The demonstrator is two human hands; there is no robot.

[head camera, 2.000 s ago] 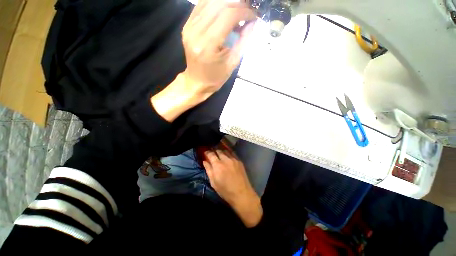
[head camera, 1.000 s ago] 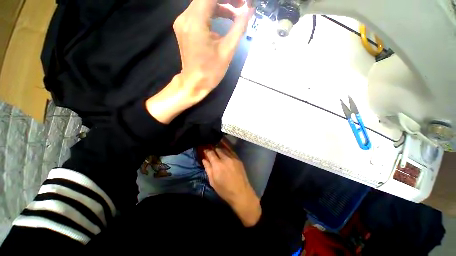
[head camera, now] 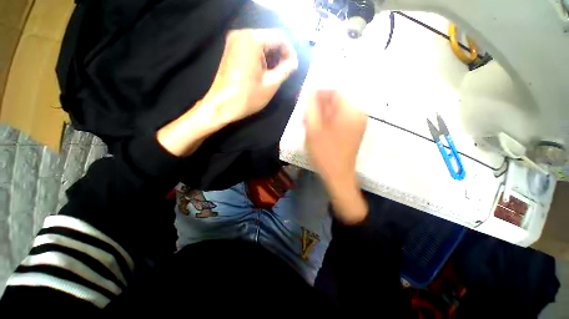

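The black garment (head camera: 156, 75) lies spread left of the machine bed and hangs over the front edge. My left hand (head camera: 252, 71) is over the garment near the lamp, its thumb and fingertips curled together; whether it pinches something small I cannot tell. My right hand (head camera: 334, 131) is blurred above the front left of the white table (head camera: 399, 149), fingers bent; its hold cannot be told. The presser foot and needle area (head camera: 324, 15) is at the top, partly lost in the lamp's glare. Blue-handled thread snips (head camera: 449, 152) lie on the table at right.
The off-white machine head (head camera: 511, 37) spans the upper right. A yellow-orange ring (head camera: 460, 45) lies behind the snips. A blue basket (head camera: 430, 249) is under the table. A red item (head camera: 268, 190) is on my lap. Cardboard (head camera: 37, 81) and a grey quilted cover (head camera: 22, 180) are at left.
My right hand has risen from my lap to above the table, uncovering the red item. My left hand has moved down and away from the needle area.
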